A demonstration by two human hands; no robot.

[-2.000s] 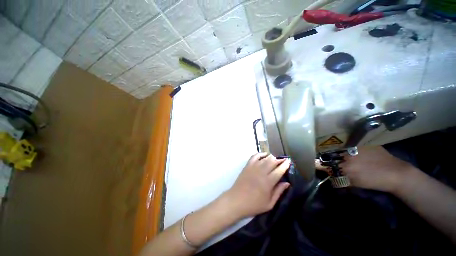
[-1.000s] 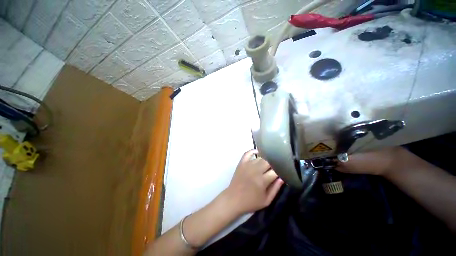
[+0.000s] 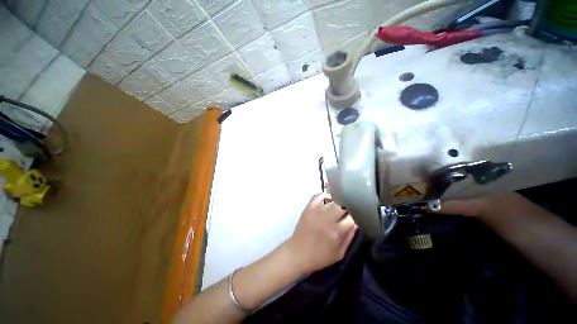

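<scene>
The off-white sewing machine head reaches in from the right. A dark, slightly shiny garment lies below and in front of it and runs up under the head. My left hand, with a bracelet on the wrist, is at the left of the machine's end, fingers bent on the dark cloth's edge. The pale take-up guard hides some of its fingertips. My right hand is mostly hidden under the head; only its back and forearm show. The needle area is hidden.
A white tabletop lies left of the machine, with an orange-brown edge. Beyond it are brown cardboard and a yellow plug. A white brick-pattern wall stands behind. A red-wrapped cable lies by the machine top.
The machine shifted left in view, then slightly back right. My left hand has moved slightly left, with its fingers more curled. My right hand is more hidden under the head.
</scene>
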